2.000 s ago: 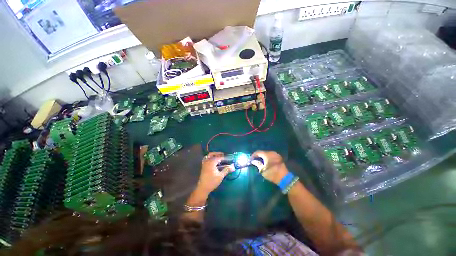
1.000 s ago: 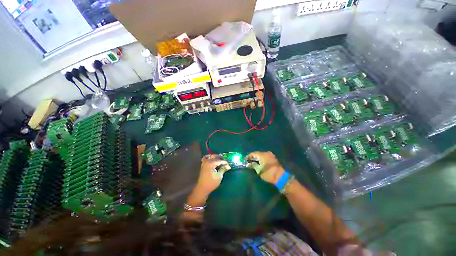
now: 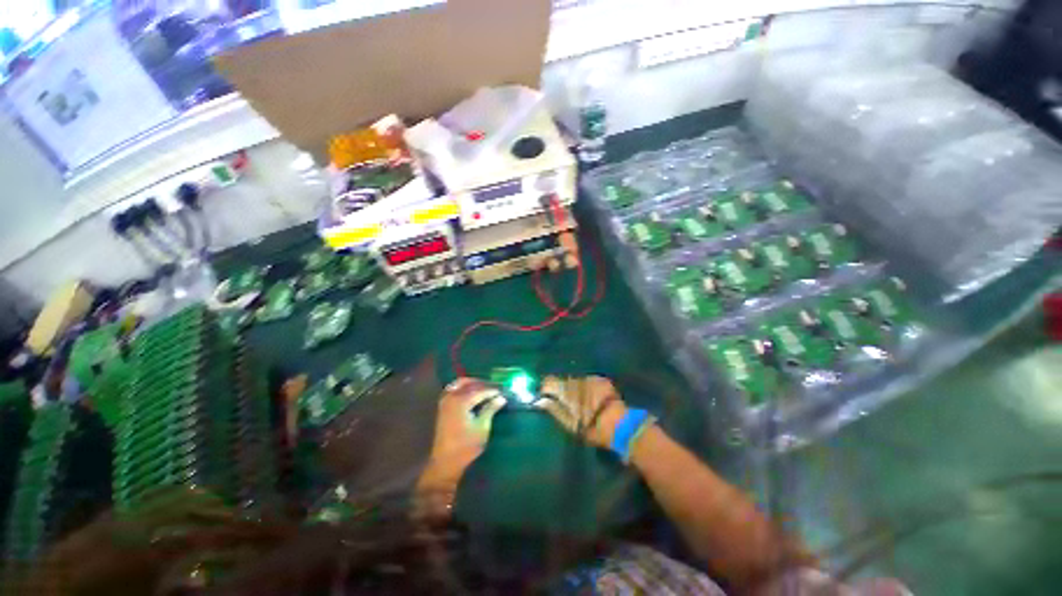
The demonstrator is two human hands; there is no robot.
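A small circuit board (image 3: 512,380) with a bright green-white light is held between my two hands over the dark green mat (image 3: 512,477). My left hand (image 3: 468,417) grips its left end, and my right hand (image 3: 580,408) grips its right end. A thin red wire (image 3: 478,328) loops from the bench instruments to my left fingertips. The fingers and the glare hide most of the board. What lies at the fingertips is too blurred to tell.
A rack of green panels (image 3: 169,408) stands at left, with loose boards (image 3: 328,321) behind. The power supply (image 3: 417,252) and cream meter (image 3: 512,175) stand at the back. A clear blister tray (image 3: 699,338) with boards is at right, beside stacked empty trays (image 3: 920,175). A brown mat (image 3: 379,431) lies left.
The view has shifted, so the bench things at back and right appear farther left, and the picture is more blurred. Both hands still hold the lit board, which now shows less tilted glare.
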